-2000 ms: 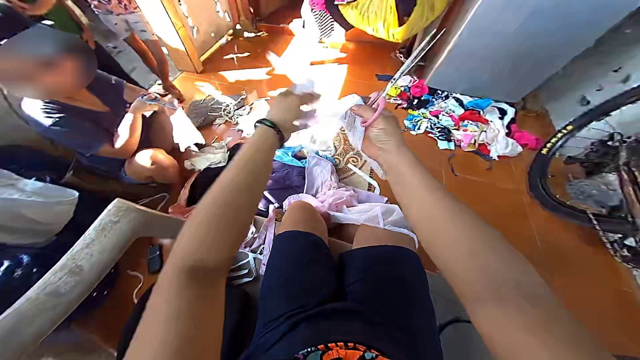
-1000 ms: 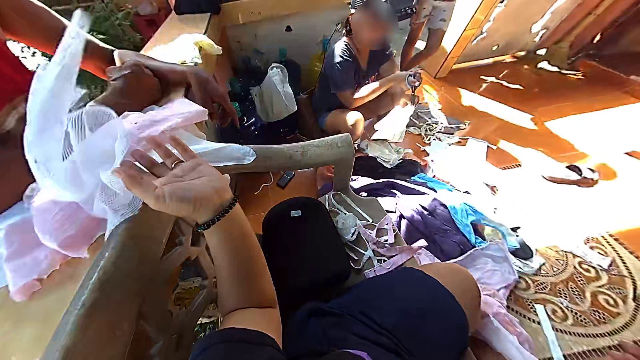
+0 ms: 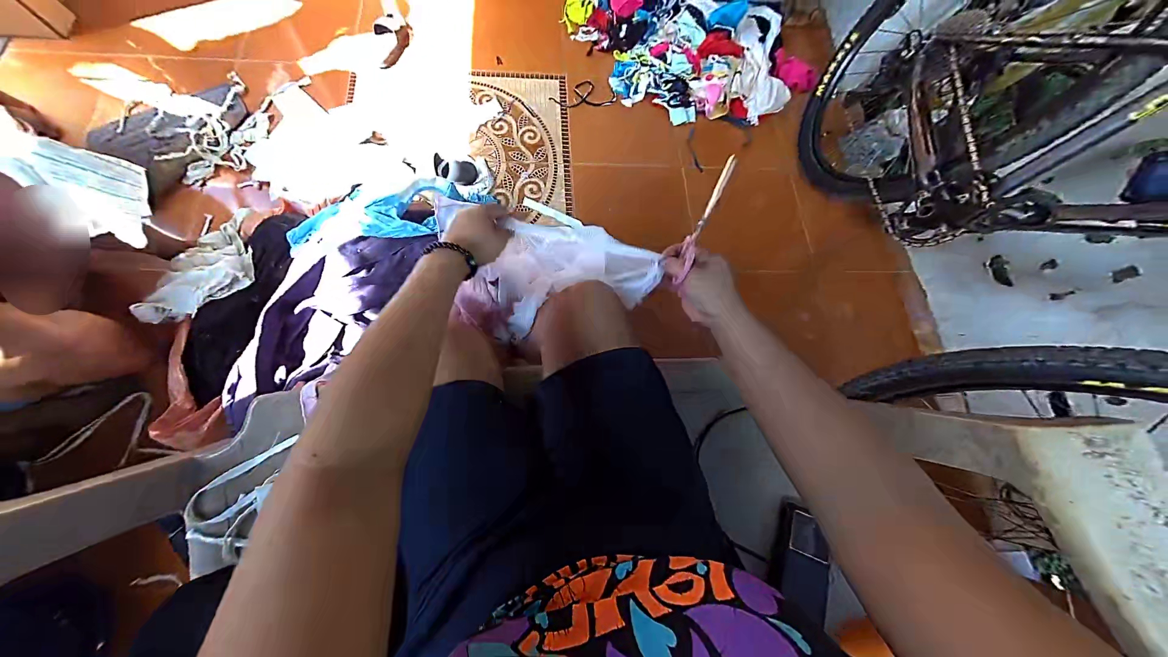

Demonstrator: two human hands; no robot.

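White and pale pink sheer fabric (image 3: pixel 570 260) stretches across my knees between both hands. My left hand (image 3: pixel 476 235), with a dark beaded bracelet at the wrist, grips its left end. At its right end, my right hand (image 3: pixel 701 278) pinches the cloth and also holds pink-handled scissors (image 3: pixel 710 205), whose blades point up and away from me. Whether the blades are apart is hard to tell. Dark purple cloth (image 3: pixel 351 283) and bright blue cloth (image 3: pixel 370 219) lie heaped to the left of my left hand.
Colourful fabric scraps (image 3: pixel 698 59) are piled on the tiled floor ahead. A bicycle (image 3: pixel 981 137) stands at the right, a patterned mat (image 3: pixel 520 137) lies ahead, and another person is at the left edge. Chair arms (image 3: pixel 100 511) flank me; a black cable runs by my right thigh.
The view has swung from the left back to my lap. My left hand, open beside white and pink cloth a second ago, now grips sheer fabric over my knees. My right hand is in view again.
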